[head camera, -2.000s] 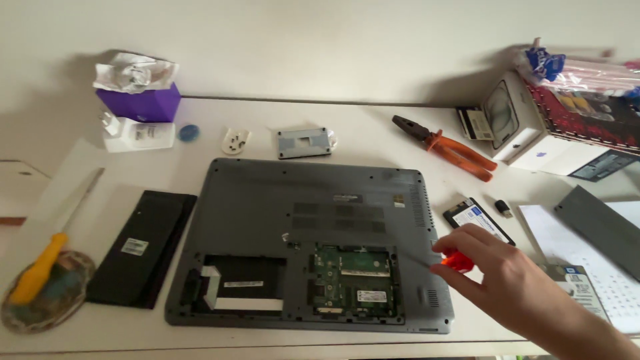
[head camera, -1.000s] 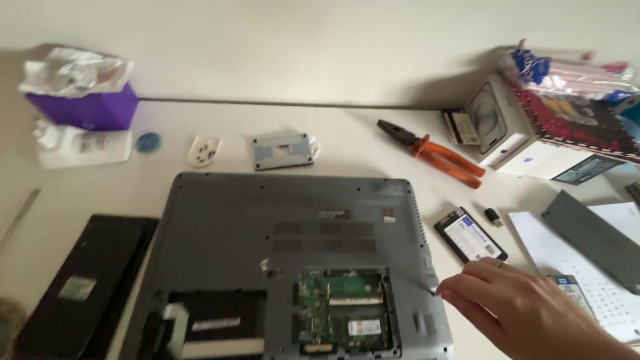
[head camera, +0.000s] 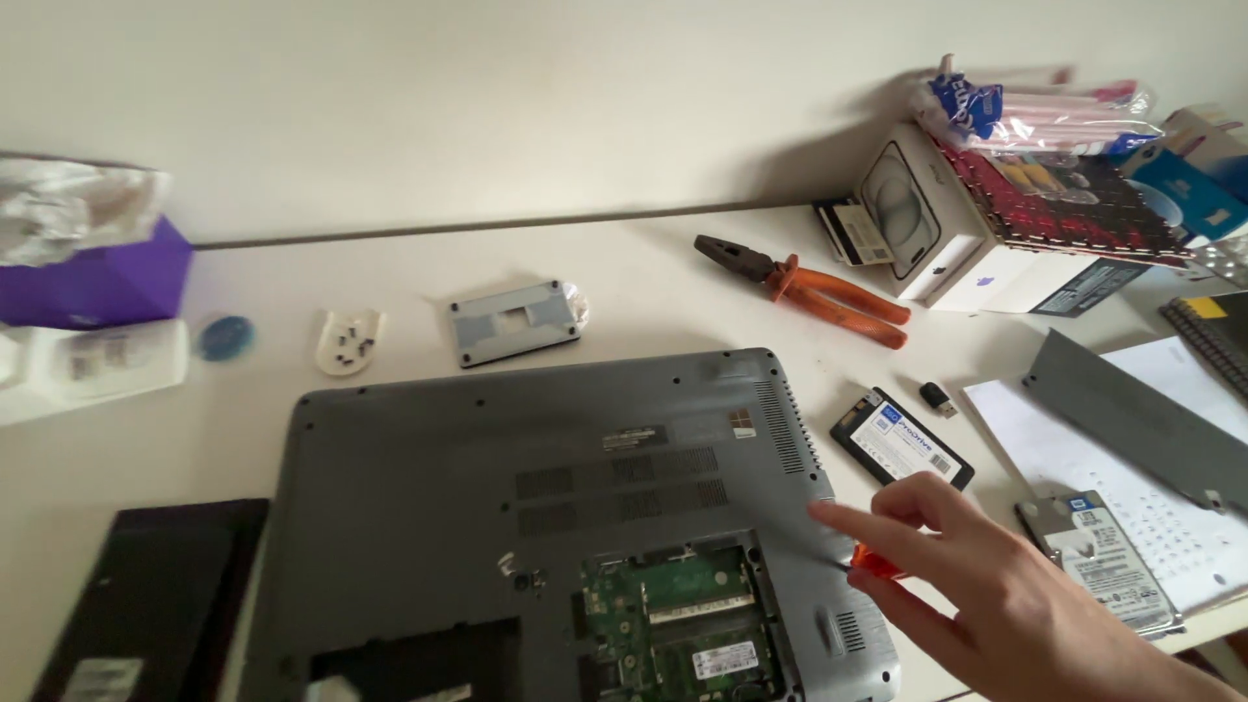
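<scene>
A grey laptop lies upside down on the white table, its bottom cover partly off, with the green circuit board and a memory module exposed. At its right edge, my right hand pinches a small tool with an orange-red handle between thumb and fingers; the tool's thin dark shaft points at the laptop's right part, and its tip is hard to make out. The laptop's open drive bay is at the bottom. My left hand is not in view.
Combination pliers, a drive bracket and a white holder with screws lie behind the laptop. To its right are an SSD, a USB adapter, a hard drive and a grey cover. A black battery lies left.
The view has shifted, and the yellow-handled screwdriver seen at the left two seconds ago is out of frame. My right hand stays beside the laptop's right edge.
</scene>
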